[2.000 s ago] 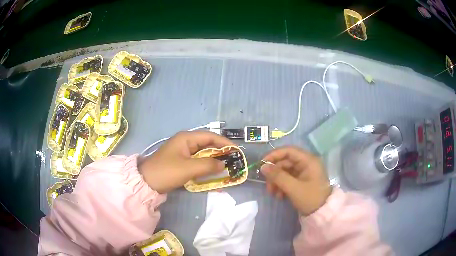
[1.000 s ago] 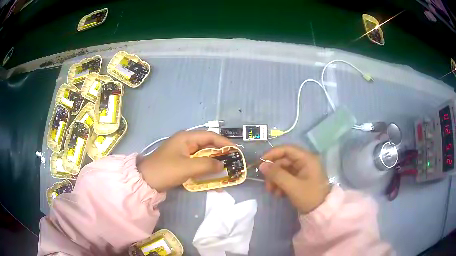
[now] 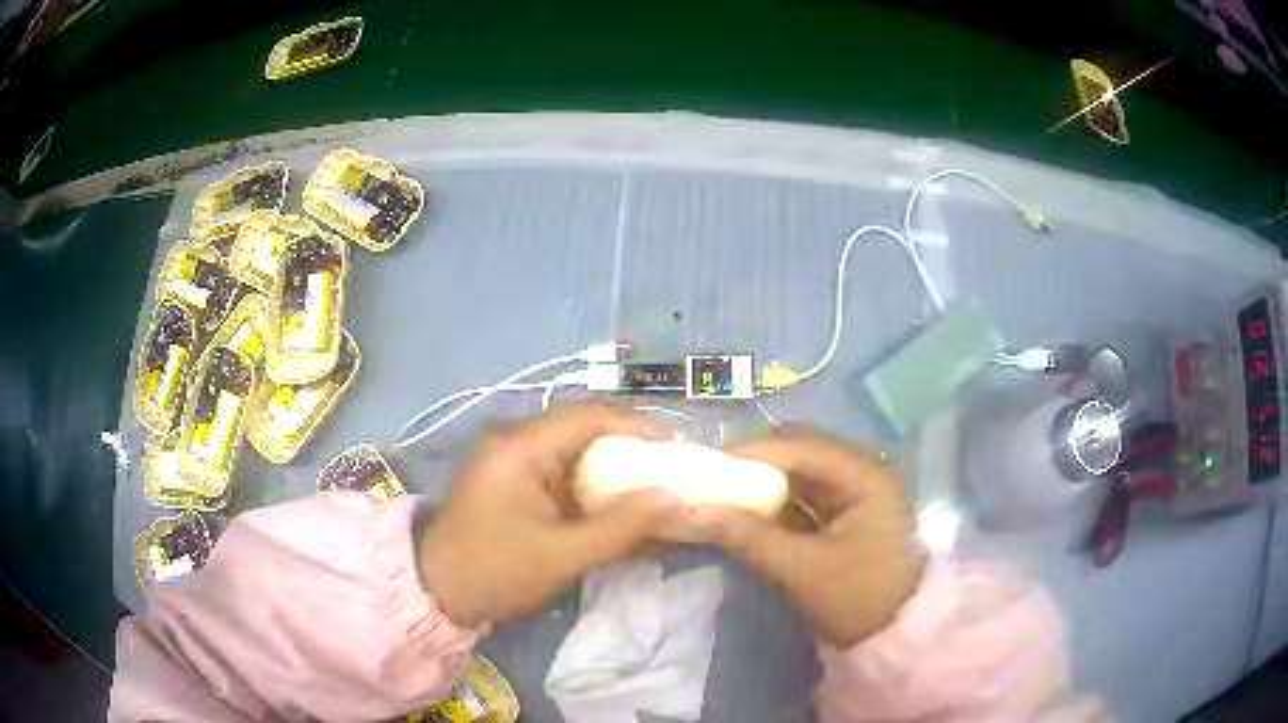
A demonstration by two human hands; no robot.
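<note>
An oblong cream-white housing point(image 3: 681, 475) is held up in front of me, its smooth, bright outer face showing. Its inside is hidden from view. My left hand point(image 3: 526, 516) grips its left end and my right hand point(image 3: 845, 530) grips its right end, with both thumbs at the lower edge. Both hands are slightly blurred. Just beyond them lies the USB tester point(image 3: 720, 376) with a small lit screen. A crumpled white cloth point(image 3: 633, 653) lies below the hands.
Open units point(image 3: 307, 304) are piled at left; one point(image 3: 362, 473) lies beside my left sleeve and another point(image 3: 473, 698) at the bottom. White cables run from the tester. A green block point(image 3: 932, 365), domed device point(image 3: 1038, 445) and power supply point(image 3: 1226, 410) stand right. The conveyor point(image 3: 636, 57) carries units.
The open unit in my left hand is gone; both hands now hold a housing showing its outer face. A unit now lies by my left sleeve. Conveyor units have moved right.
</note>
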